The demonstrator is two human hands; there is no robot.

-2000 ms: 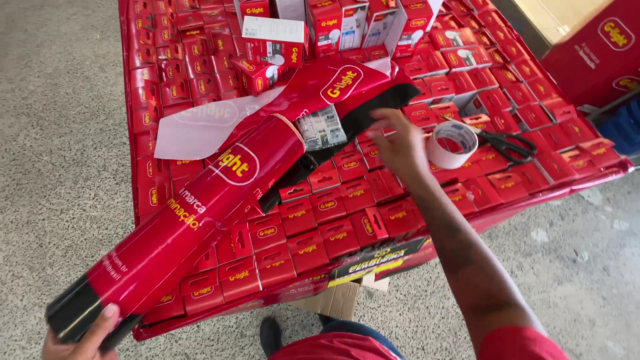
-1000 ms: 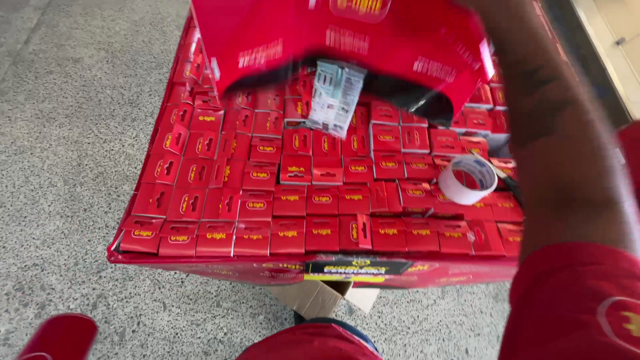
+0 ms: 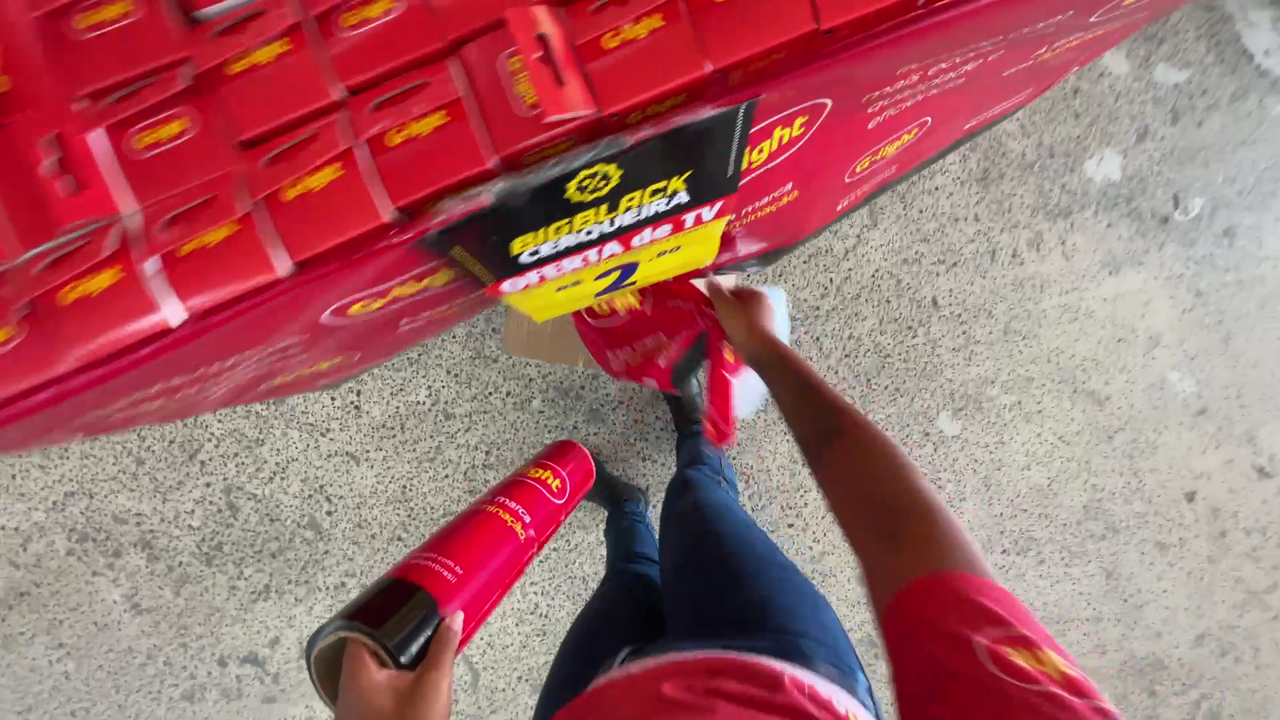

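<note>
My left hand [image 3: 400, 675] grips the black-banded end of a roll of red printed sheeting [image 3: 490, 540], its fingers inside the hollow end and the thumb outside. Below the display's edge, my right hand [image 3: 742, 318] is closed on a loose, crumpled piece of red printed sheeting [image 3: 655, 340]. That piece hangs over a cardboard box [image 3: 545, 338] on the floor, with something whitish [image 3: 765, 385] beside it. A black and yellow price sign [image 3: 620, 220] is fixed to the front of the display, just above the loose piece.
Rows of small red product boxes [image 3: 320, 180] cover the display top. Red printed sheeting [image 3: 330, 320] wraps its side. My legs in jeans [image 3: 740, 570] stand on the speckled floor [image 3: 1050, 400], close to the cardboard box.
My right hand has moved from above the display to low in front of it, with red sheeting. The roll, earlier lying across the boxes, is now off the display. The view has swung down.
</note>
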